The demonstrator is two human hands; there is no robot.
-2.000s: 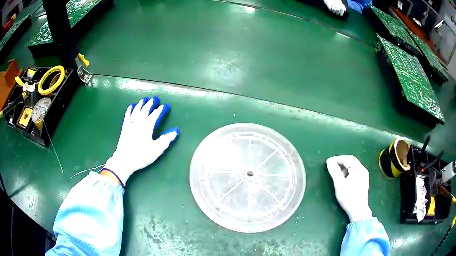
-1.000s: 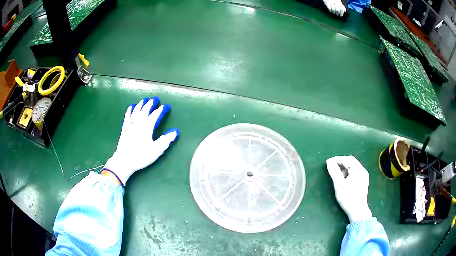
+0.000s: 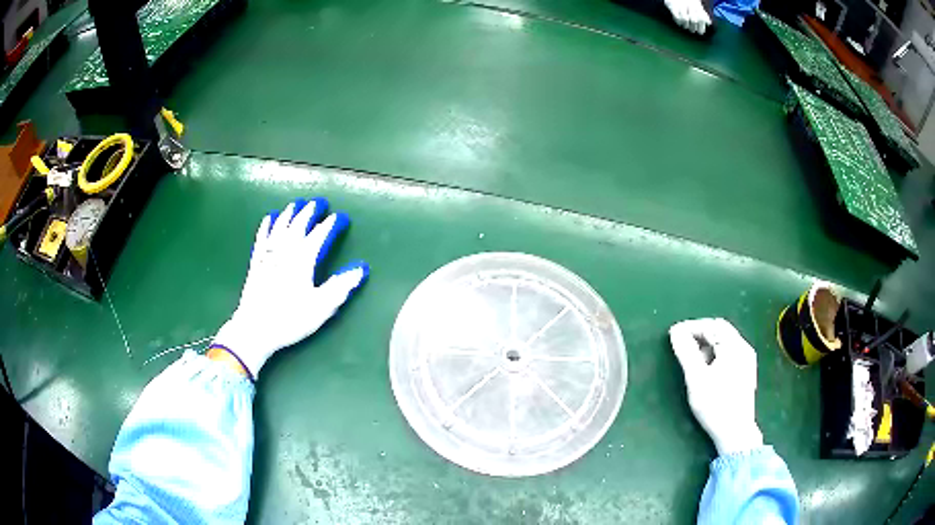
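A round translucent turntable (image 3: 466,395) lies bare on the green bench between my hands, with spokes and a centre hub. My left hand (image 3: 290,285), in a white glove with blue fingertips, rests flat on the bench left of the turntable, fingers spread, holding nothing. My right hand (image 3: 716,374), in a plain white glove, rests on the bench right of the turntable. Its fingers are curled in, and nothing shows in it. Neither hand touches the turntable. A thin solder wire (image 3: 117,318) lies on the bench, running from the left tray towards my left wrist.
The left black tray (image 3: 125,231) holds a yellow ring (image 3: 106,164) and a pale spool (image 3: 86,223). A striped pot (image 3: 809,326) stands beside the right black tray (image 3: 843,451) with white wipes (image 3: 863,406). Circuit boards (image 3: 853,169) lie far right and far left. Another person's gloved hand (image 3: 688,13) shows at the top.
The circuit boards at the far right and far left have shifted slightly to the right. My hands and the turntable's position have not changed.
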